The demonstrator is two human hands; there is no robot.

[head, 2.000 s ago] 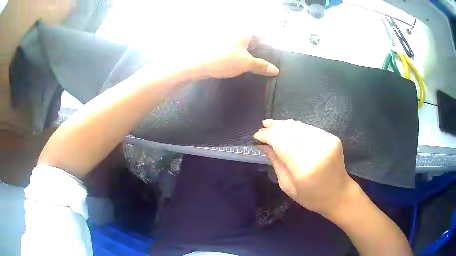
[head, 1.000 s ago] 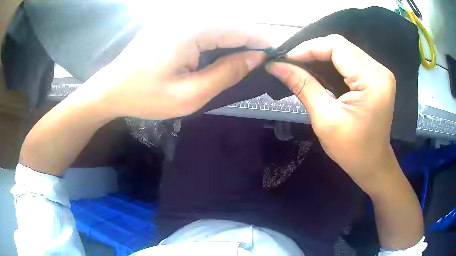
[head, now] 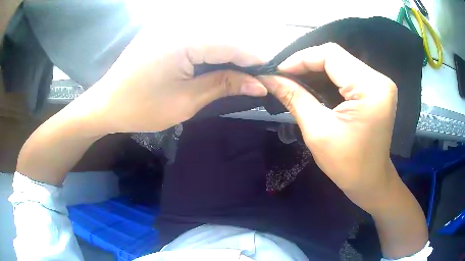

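Note:
The dark fabric piece (head: 380, 56) is held up near the table's front edge, its right part draping over that edge. My left hand (head: 178, 86) pinches a folded edge of it between thumb and fingers. My right hand (head: 352, 112) pinches the same fold just to the right. The fingertips of both hands almost touch at the fold, near the picture's upper middle. The part of the cloth behind my left hand is hidden.
Scissors with one green and one yellow handle (head: 428, 43) lie at the upper right. A flat black object (head: 460, 74) is at the right edge. A measuring tape (head: 441, 125) runs along the table front. More dark cloth (head: 66, 43) lies at left. Blue plastic (head: 109, 229) is below.
The cloth lay flatter two seconds ago; both hands have since pinched its seam area into a fold. Over the last second, the hands have shifted slightly down and left in view.

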